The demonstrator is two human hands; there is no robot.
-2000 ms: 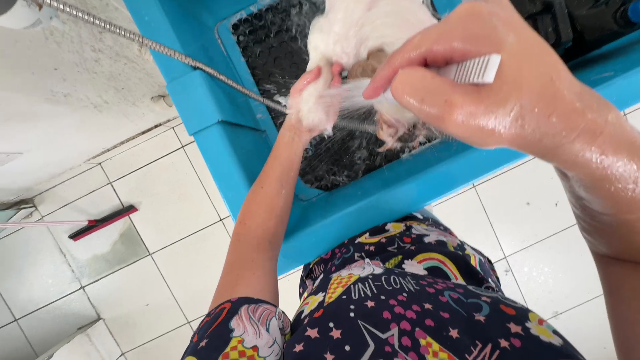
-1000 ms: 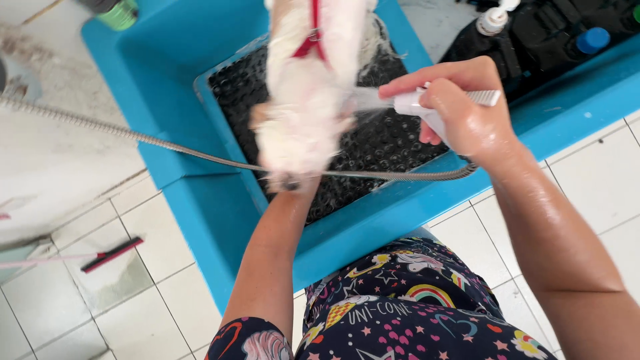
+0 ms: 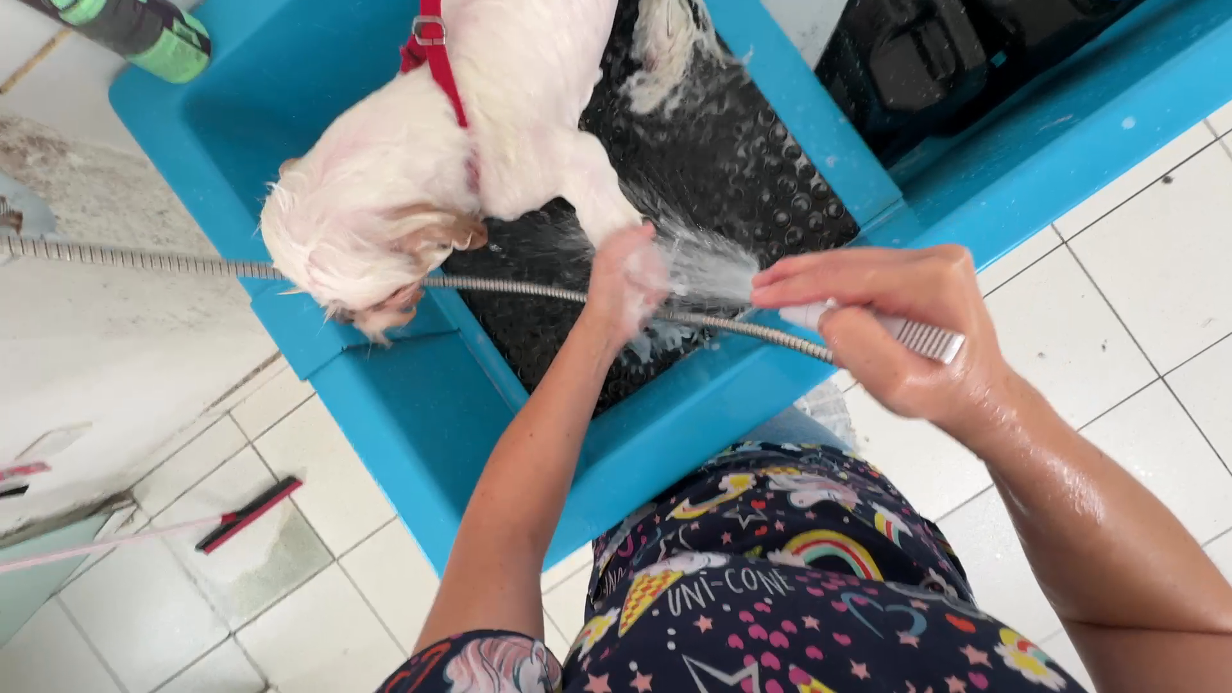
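A wet white dog (image 3: pixel 385 183) in a red harness (image 3: pixel 438 58) stands in a blue plastic tub (image 3: pixel 674 414), its head lowered over the left rim. My left hand (image 3: pixel 630 279) is closed around the dog's front paw. In my right hand (image 3: pixel 895 327) is a white shower head (image 3: pixel 924 337), spraying water onto that paw and my left hand. The metal shower hose (image 3: pixel 520 287) crosses the tub, passing beneath the dog's head and behind my left wrist.
A black studded mat (image 3: pixel 770 183) lines the tub floor. Black containers (image 3: pixel 914 67) fill the right compartment. At the upper left is a green and black bottle (image 3: pixel 164 38). A squeegee (image 3: pixel 248 515) lies on the tiled floor, left of the tub.
The dog's head has moved left, away from my left hand, which now holds the front paw. The spray now falls on the paw. My right hand keeps hold of the shower head.
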